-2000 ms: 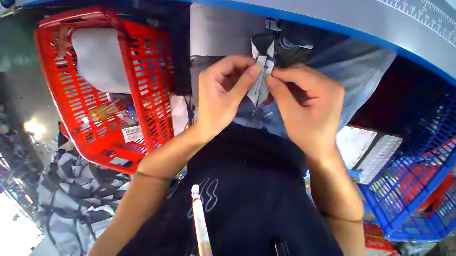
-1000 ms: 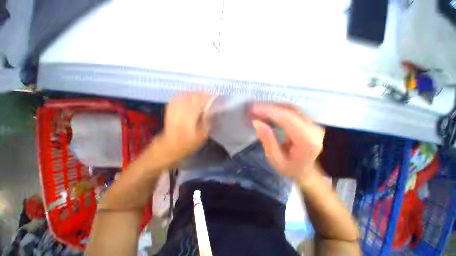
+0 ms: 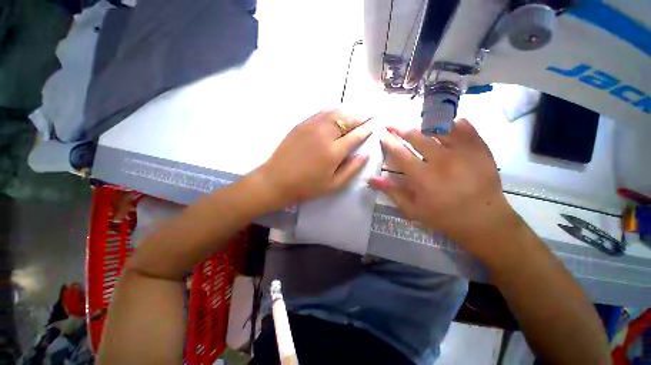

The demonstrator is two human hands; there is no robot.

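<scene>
A pale grey garment strip [image 3: 335, 217] lies over the table edge, its far end between my hands in bright glare below the needle area. My left hand [image 3: 321, 153] lies on its left side, fingertips pressing the strip. My right hand [image 3: 446, 175] is at its right edge, fingertips on or beside the cloth. The white sewing machine head [image 3: 542, 57] with "JACK" lettering stands above my right hand. A grey knurled round part [image 3: 440, 108] hangs by the needle area. The needle and the strip's tip are lost in glare.
Dark grey cut pieces [image 3: 171, 50] lie at the table's left. A black phone [image 3: 564, 127] lies on the machine bed. Thread snips [image 3: 591, 234] lie at the right, near small coloured items. A ruler strip [image 3: 171, 173] runs along the table edge. A red basket [image 3: 107, 249] is below left.
The view has moved up to the table and machine. My hands, earlier holding the small piece over my lap, have moved forward onto the table with the cloth and now press it down.
</scene>
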